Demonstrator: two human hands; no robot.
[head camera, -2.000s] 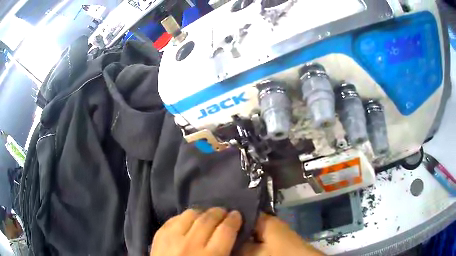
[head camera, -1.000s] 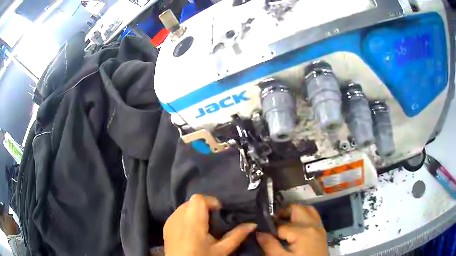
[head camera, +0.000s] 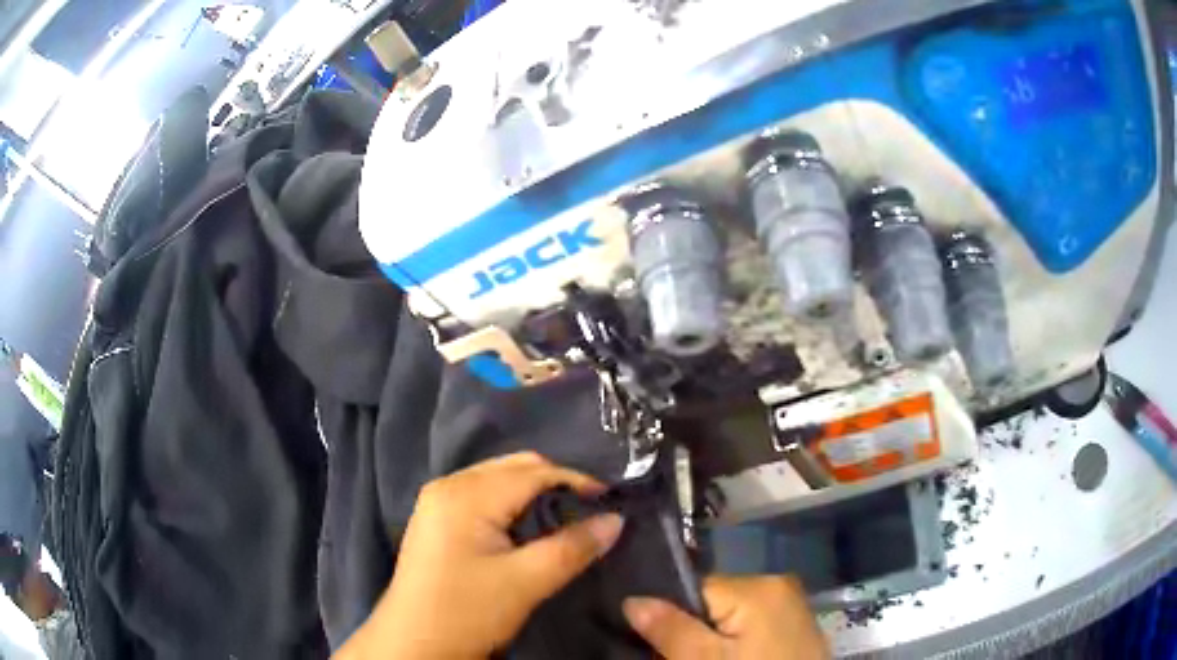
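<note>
A dark grey garment piece (head camera: 516, 419) runs under the metal presser foot (head camera: 639, 451) of the white overlock machine (head camera: 555, 194). My left hand (head camera: 497, 548) pinches a bunched fold of the cloth just left of and below the foot. My right hand (head camera: 736, 625) pinches the cloth edge between thumb and fingers below the foot, partly cut off by the bottom edge of the picture. The cloth edge stretches from the foot down to my right hand. The needle itself cannot be made out.
A large heap of the same dark cloth (head camera: 194, 426) fills the left. Grey tension dials (head camera: 807, 239) and a cover with an orange label (head camera: 878, 438) are at the machine's front. Black lint and a red-and-blue tool (head camera: 1142, 419) lie on the white table (head camera: 1033, 516). A person's hand (head camera: 39, 593) shows far left.
My left hand has moved up and left, nearer the foot, with the fold. My right hand is lower, holding the edge stretched downward. The view has shifted slightly.
</note>
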